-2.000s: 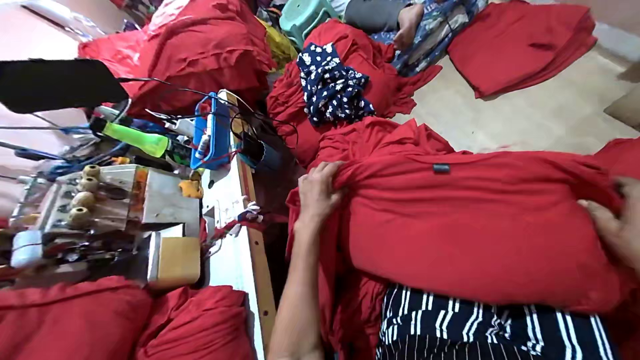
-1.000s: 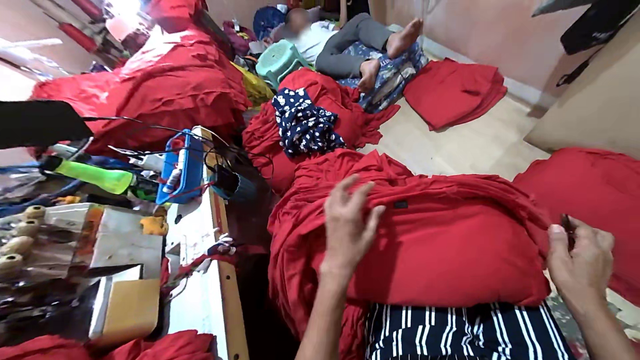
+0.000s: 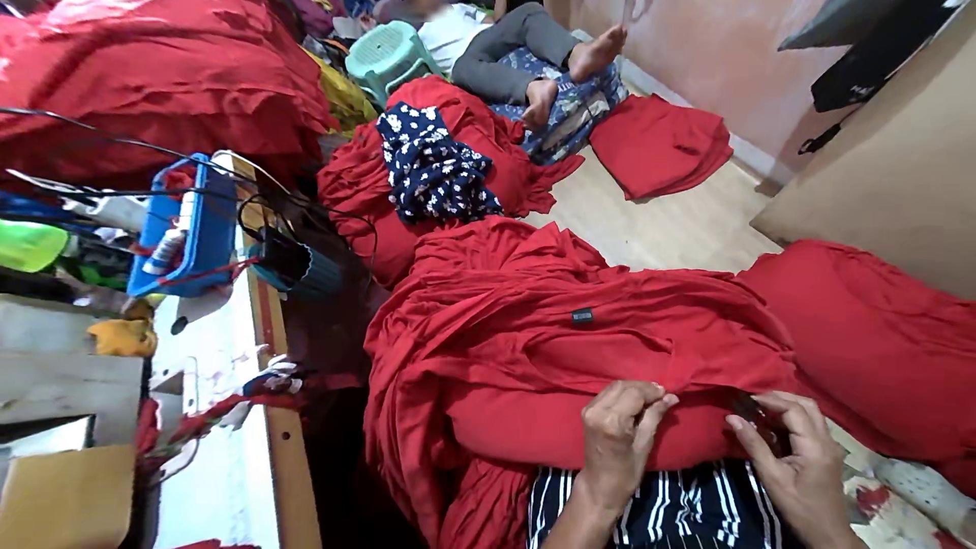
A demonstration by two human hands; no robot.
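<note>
Red fabric garments (image 3: 564,358) lie heaped over my lap, with a small dark label (image 3: 582,316) on the top piece. My left hand (image 3: 621,435) pinches the edge of the red cloth between thumb and fingers. To its right, my right hand (image 3: 797,450) is at the same cloth with thumb and fingers curled around a small dark object (image 3: 755,415), too blurred to name. Beneath the cloth shows dark fabric with white stripes (image 3: 686,503) on my lap.
At left stands a white sewing table (image 3: 221,473) with a blue plastic basket (image 3: 187,229) and cables. Beyond lie red piles (image 3: 145,91), a navy floral cloth (image 3: 435,164) and a green stool (image 3: 390,61). A person (image 3: 511,57) reclines behind. More red cloth (image 3: 877,335) lies right.
My left hand was raised with spread fingers a second ago and now pinches the cloth lower down. The right hand has come in from the right toward it.
</note>
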